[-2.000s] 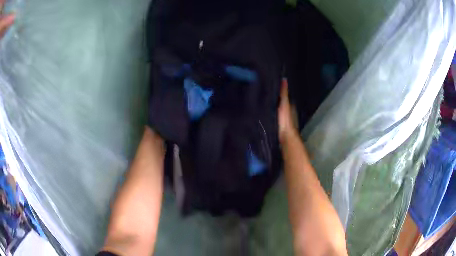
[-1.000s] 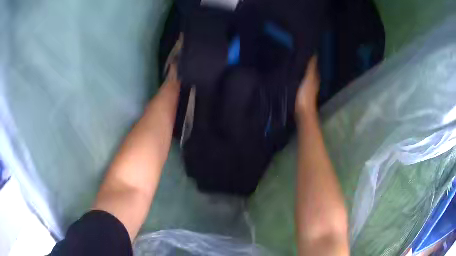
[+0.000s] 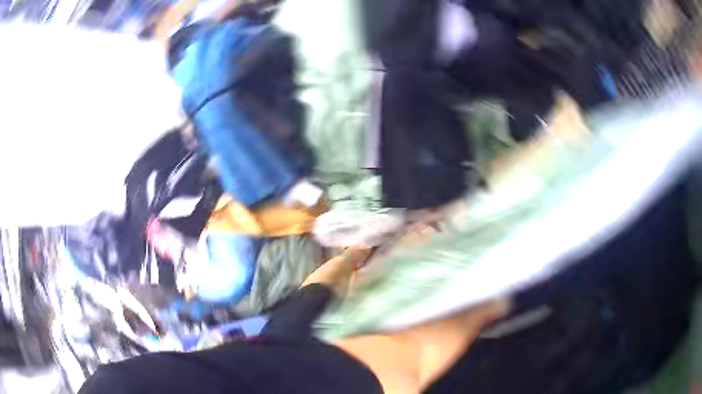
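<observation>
The open green sack (image 3: 400,288) slants across the lower right, its whitish liner (image 3: 554,242) along the rim. Dark garments (image 3: 616,300) lie inside it. Two blurred bare forearms with dark sleeves reach toward the sack. The left one, seemingly ending in my left hand (image 3: 346,265), is at the sack's outer side. The nearer one, seemingly ending in my right hand (image 3: 485,312), is at the rim by the dark garments. Blur and overlap hide the fingers, so what either hand grips cannot be told.
A blue garment bundle (image 3: 239,115) and a dark bundle (image 3: 423,138) lie beyond the sack, with pale green woven material (image 3: 331,108) between them. Mustard cloth (image 3: 265,219) and mixed cloth pieces lie left of the sack. A bright white surface (image 3: 77,123) fills the upper left.
The view has swung from inside the sack to its rim and the piles outside. The hands no longer visibly hold the dark bundle between them; dark garments show in the sack at lower right.
</observation>
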